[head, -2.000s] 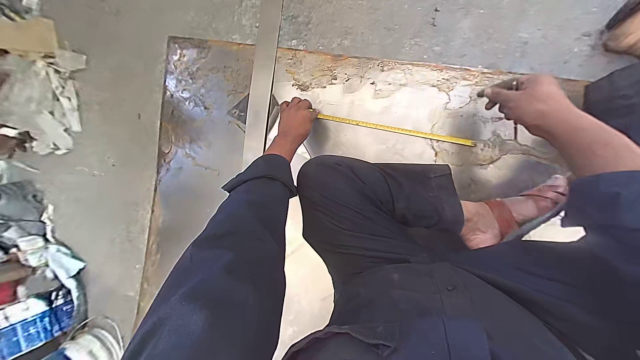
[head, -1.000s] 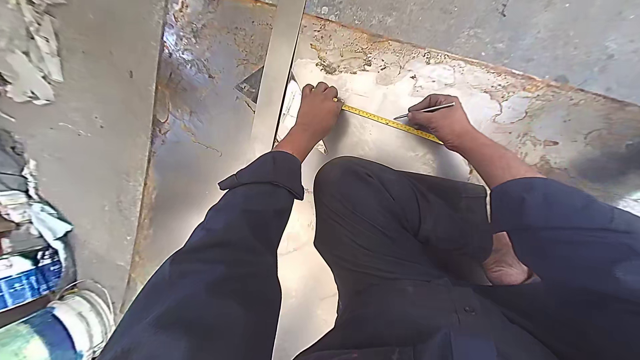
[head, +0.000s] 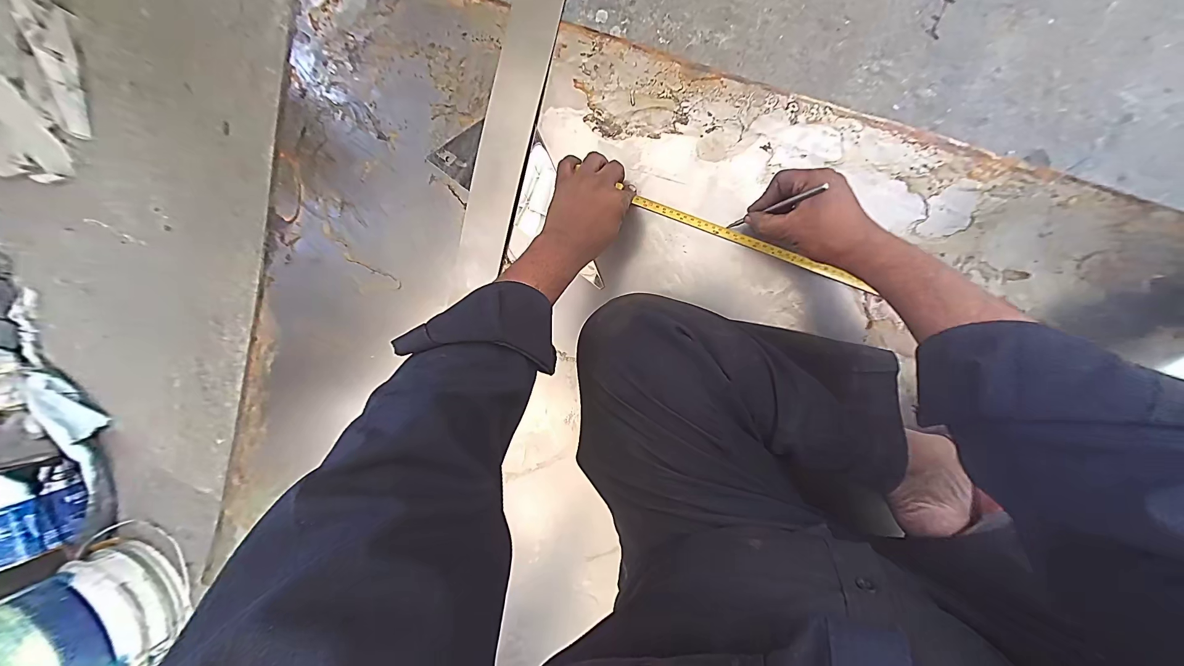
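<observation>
My left hand (head: 589,205) grips the near end of a yellow tape measure (head: 712,228), whose blade runs to the right over a stained metal sheet (head: 675,157). Between the fingers of my right hand (head: 814,217) is a thin, pen-like marking tool (head: 786,201), its tip beside the upper edge of the blade. The blade passes below that hand and ends near its wrist. Left of my left hand lies a long flat metal strip (head: 509,129). A dark pointed metal piece (head: 460,157) shows from under the strip's left side.
My bent knee (head: 647,333) is just below the tape. At the lower left lies a white and blue bucket (head: 120,592), with a blue container (head: 42,523) and crumpled scraps above it. Grey floor (head: 176,231) borders the sheet, and my bare heel (head: 930,486) rests at the right.
Two seconds ago my right hand was beyond the tape's right end; it has moved left to the blade. My left hand has kept its hold on the tape.
</observation>
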